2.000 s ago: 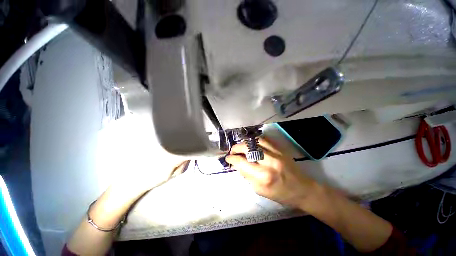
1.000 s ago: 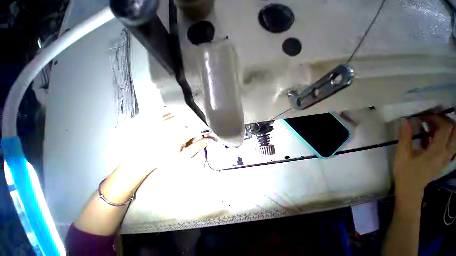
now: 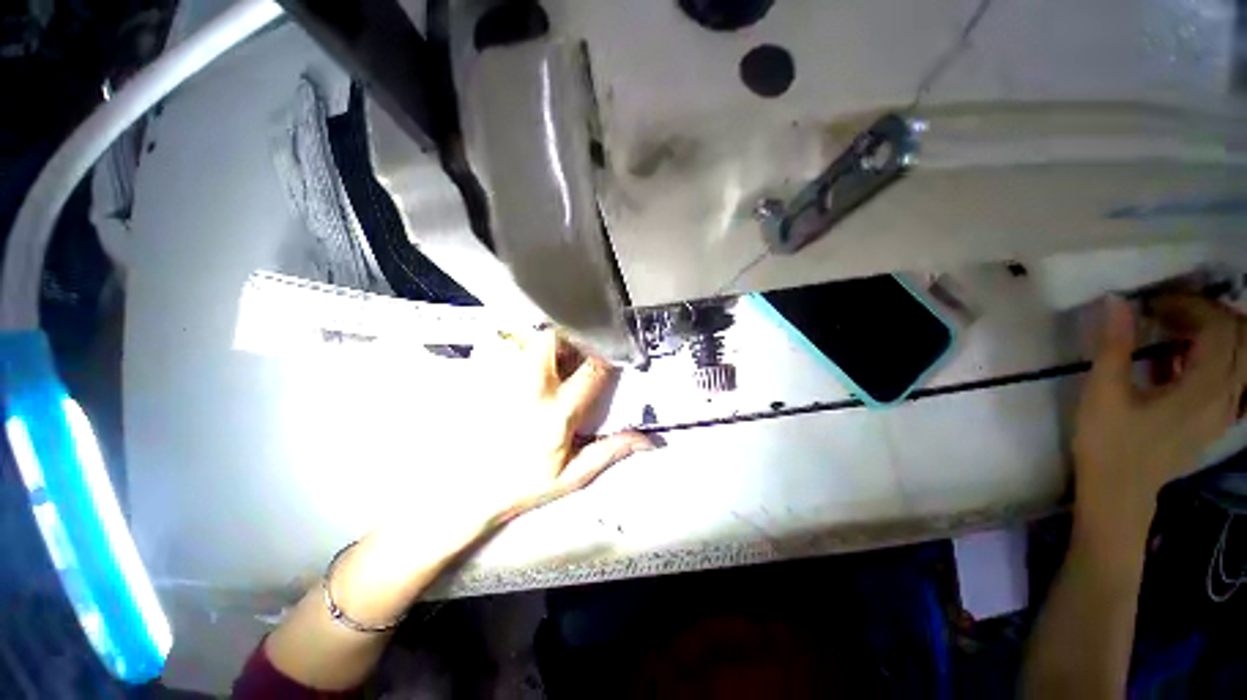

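A white curved strip with dark slots (image 3: pixel 397 326) lies left of the needle, under bright glare. My left hand (image 3: pixel 547 438) is at its right end, thumb and fingers apart by the presser foot area; glare hides whether it grips the strip. My right hand (image 3: pixel 1156 397) is at the table's right side, fingers curled over the red-handled scissors (image 3: pixel 1167 367), of which only a bit of red shows. The thread tension assembly (image 3: pixel 714 358) is just right of my left fingers. The needle tip is hidden behind the machine head (image 3: pixel 547 192).
A phone (image 3: pixel 868 335) lies right of the needle. A grey-white strip bundle (image 3: pixel 312 178) and a dark curved cloth piece (image 3: pixel 376 219) lie at left behind the white strip. The lit lamp (image 3: pixel 89 520) is at far left. A thread guide (image 3: pixel 841 185) sits on the head.
My right hand has left the needle area and moved right onto the scissors. My left hand has shifted right, its thumb now spread. The white slotted strip and dark cloth piece now show at left.
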